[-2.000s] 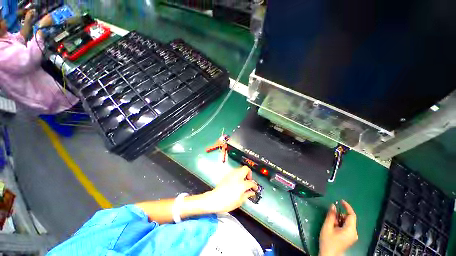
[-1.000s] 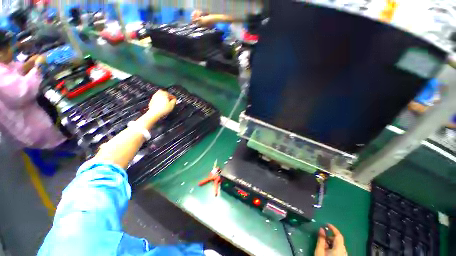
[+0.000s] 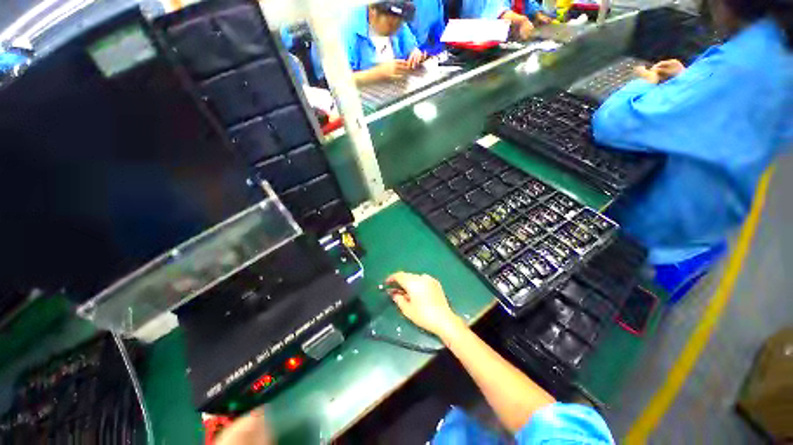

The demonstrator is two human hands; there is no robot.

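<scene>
The black fixture box [image 3: 269, 322] stands on the green mat, with lit red digits and a red switch on its front. My right hand [image 3: 422, 302] is over the mat to the right of the box. Its fingers are curled around a small dark item, mostly hidden by them. My left hand [image 3: 247, 429] is blurred and cut off by the bottom edge, below the box's front left corner. Its fingers cannot be made out. Beside it are the red-orange handles [image 3: 216, 424] of a small tool.
A partly filled black tray [image 3: 513, 228] lies at right, above other trays [image 3: 578, 313]. More trays [image 3: 65, 391] are at lower left. A clear guard [image 3: 196, 261] and dark panel [image 3: 104, 165] rise over the box. A person in blue [image 3: 696, 130] sits at right.
The view has swung to the right. My left hand has left the stacked trays and is now low before the box. My right hand remains on the box's right side.
</scene>
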